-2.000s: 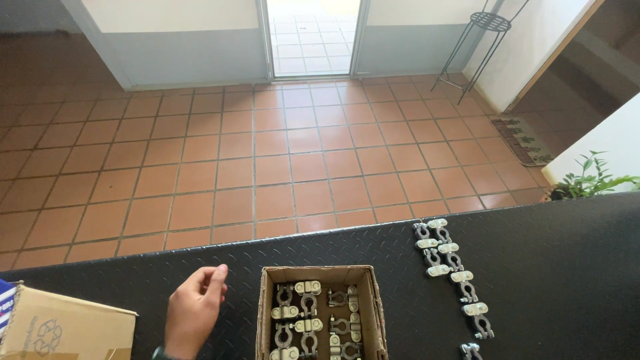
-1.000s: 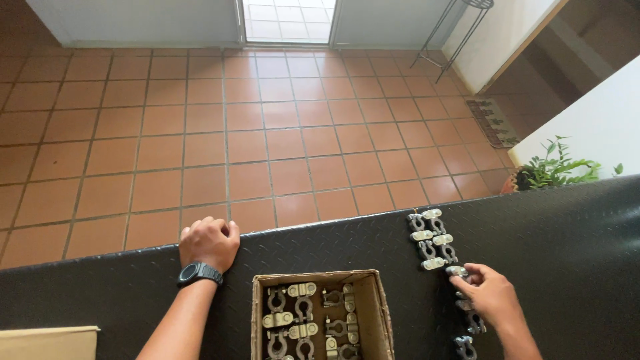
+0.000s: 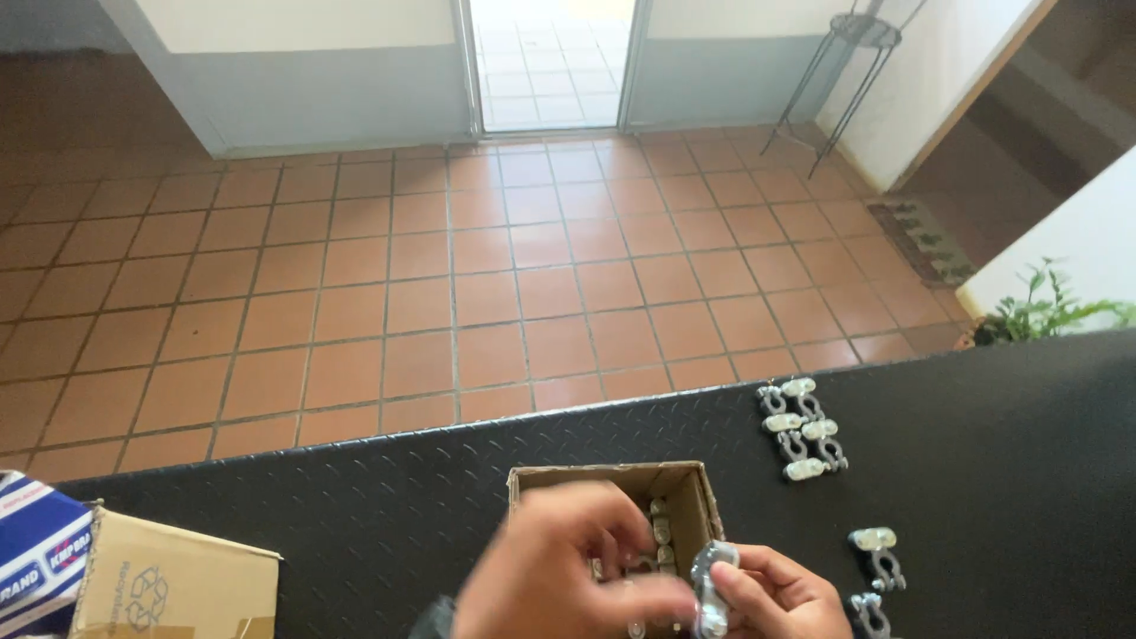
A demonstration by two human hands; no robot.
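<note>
My right hand (image 3: 781, 590) grips a metal battery terminal clamp (image 3: 713, 590) between thumb and fingers, at the right wall of an open cardboard box (image 3: 713, 510). My left hand (image 3: 568, 555) is over the box, blurred, its fingertips close to the clamp; whether they touch it or hold anything cannot be told. More clamps (image 3: 660, 524) lie inside the box, partly hidden by my left hand. On the black counter to the right, a cluster of clamps (image 3: 803, 429) lies in two columns, and two separate clamps (image 3: 879, 557) (image 3: 870, 615) lie nearer the bottom edge.
The black textured counter (image 3: 390, 506) ends at a far edge above a tiled floor. At its left stand a brown cardboard box (image 3: 191, 577) and a blue and white printed box (image 3: 40, 550). Beyond the counter's right side is a potted plant (image 3: 1029, 315).
My right hand has moved left from the row of clamps to the box and now holds a clamp. My left hand has moved from the counter's far edge to over the box.
</note>
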